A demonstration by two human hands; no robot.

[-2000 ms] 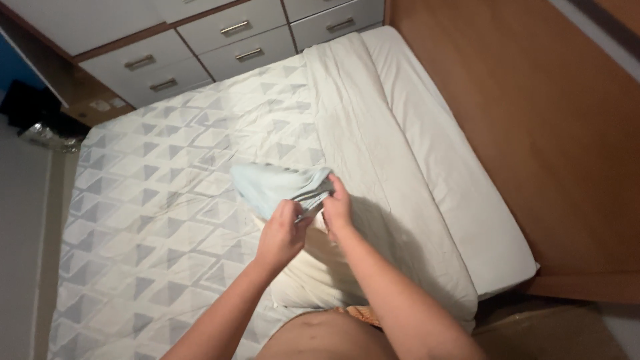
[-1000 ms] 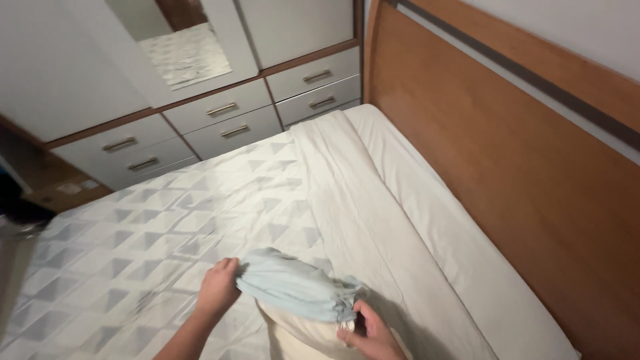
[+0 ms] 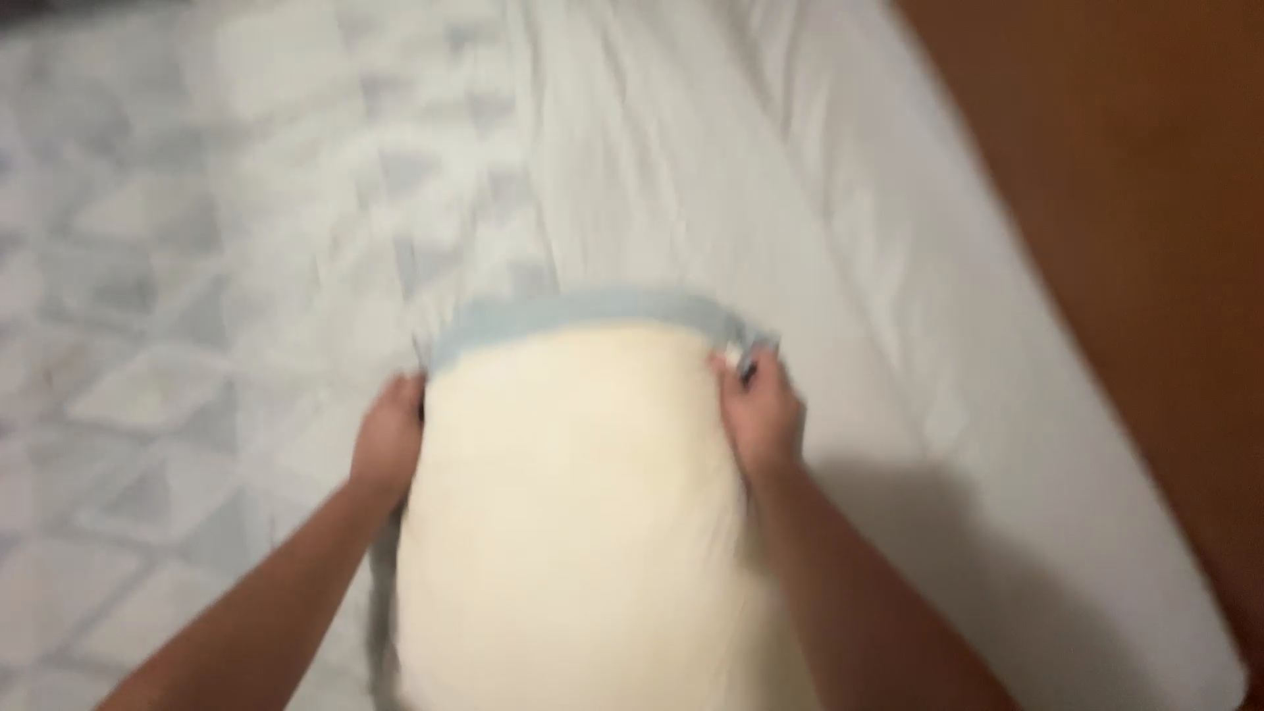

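Observation:
A cream-coloured pillow [image 3: 578, 513] lies lengthwise before me, its far end inside a light blue pillowcase [image 3: 592, 308]. At the pillow's left edge, my left hand [image 3: 390, 434] grips the pillowcase's edge, with the fingertips partly hidden. My right hand [image 3: 765, 410] pinches bunched blue fabric at the far right corner of the pillow, where a small white bit shows beside the thumb. The frame is blurred, so fine detail of the fabric is lost.
Beneath is a bed with a white and grey triangle-patterned cover [image 3: 197, 415], its plain white folded part [image 3: 671, 178] and a white sheet [image 3: 918, 296] to the right. A brown wooden headboard [image 3: 1106, 148] runs along the right side.
The blue pillowcase, bunched between my hands before, now stretches across the pillow's far end. My hands are on opposite sides of the pillow. The view has tilted down, away from the drawers.

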